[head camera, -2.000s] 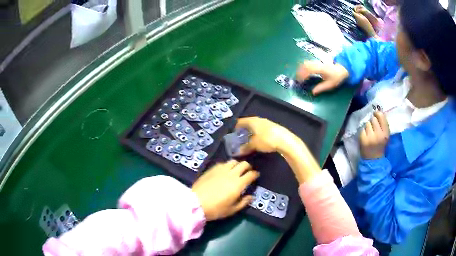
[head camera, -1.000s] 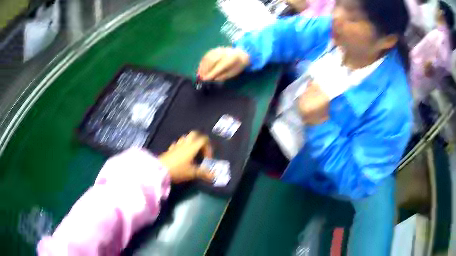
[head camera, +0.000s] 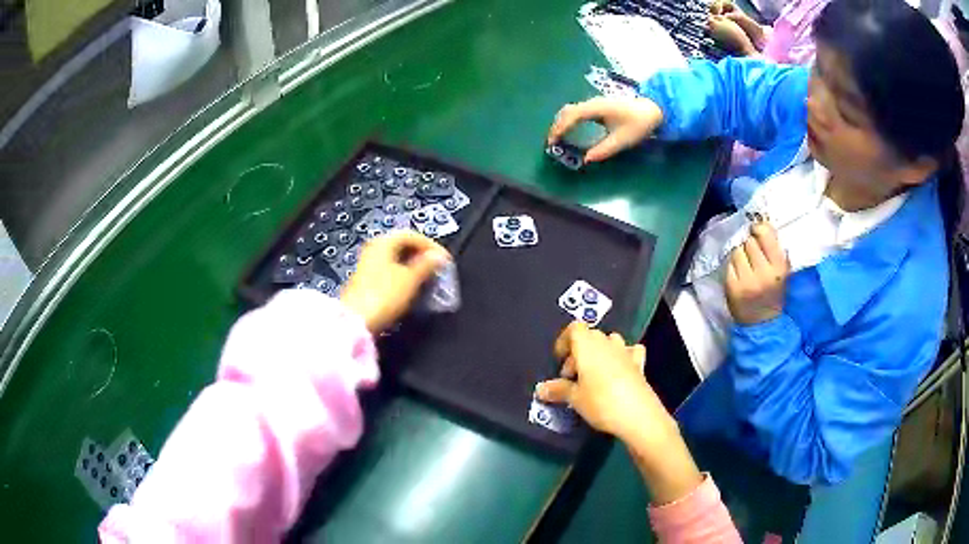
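Observation:
A black divided tray [head camera: 468, 397] lies on the green bench. Its left compartment holds a heap of camera cover plates [head camera: 357, 216]. In its right compartment one plate [head camera: 515, 231] lies near the divider and another [head camera: 584, 303] near the right side. My left hand [head camera: 395, 278] is over the heap's near right edge, with a blurred plate [head camera: 439, 287] at its fingertips by the divider. My right hand [head camera: 601, 379] is at the tray's near right corner, fingers apart, thumb on a plate [head camera: 554, 414] lying there, partly covered.
A person in a blue smock [head camera: 861, 308] sits at the right, one hand reaching over the bench beyond the tray with a small plate [head camera: 565, 155]. Clear pieces with black rings [head camera: 113, 468] lie at the near left. Strips [head camera: 648, 43] lie at the far right.
My left hand has moved from the right compartment to the heap side. My right hand has moved from the divider to the near right corner. Two more plates lie spread out in the right compartment.

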